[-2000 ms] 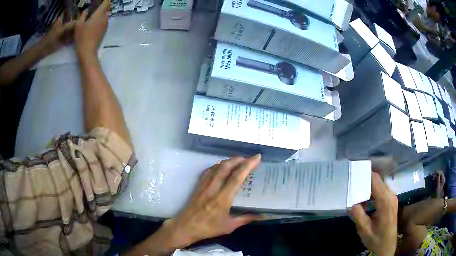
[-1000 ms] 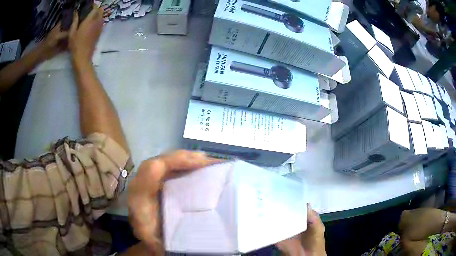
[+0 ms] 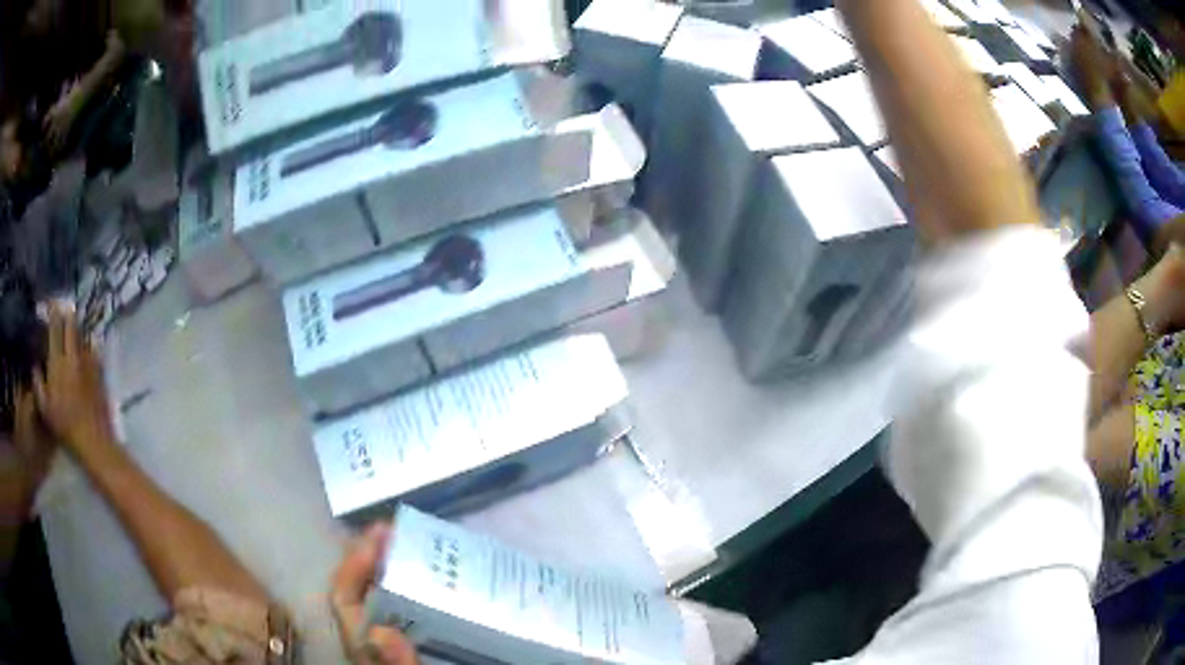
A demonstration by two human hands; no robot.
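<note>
A pale retail box [image 3: 526,600] lies at the bottom edge, printed text side up, its lower part cut off. My left hand [image 3: 357,600] grips its left end; only some fingers show. A whitish flap sticks out at its right end. My right arm, in a white sleeve, reaches up over the table's right side; its hand is beyond the top edge. Behind the held box lies another retail box [image 3: 471,413], text side up. Further back, several open boxes [image 3: 435,292] lie flat, fan pictures up, with flaps sticking out on the right.
Closed boxes [image 3: 832,195] stand upright in rows at the upper right, partly behind my right arm. Clear film [image 3: 669,520] lies by the dark green table edge [image 3: 812,487]. A neighbour's arm [image 3: 163,520] is at left, near small white pieces [image 3: 124,276]. Another person's patterned top [image 3: 1150,455] shows at right.
The view has turned right, so the boxes appear further left. The held box has gone from end-on to lying lengthwise. My right hand has left it, and that arm now stretches upward out of the picture.
</note>
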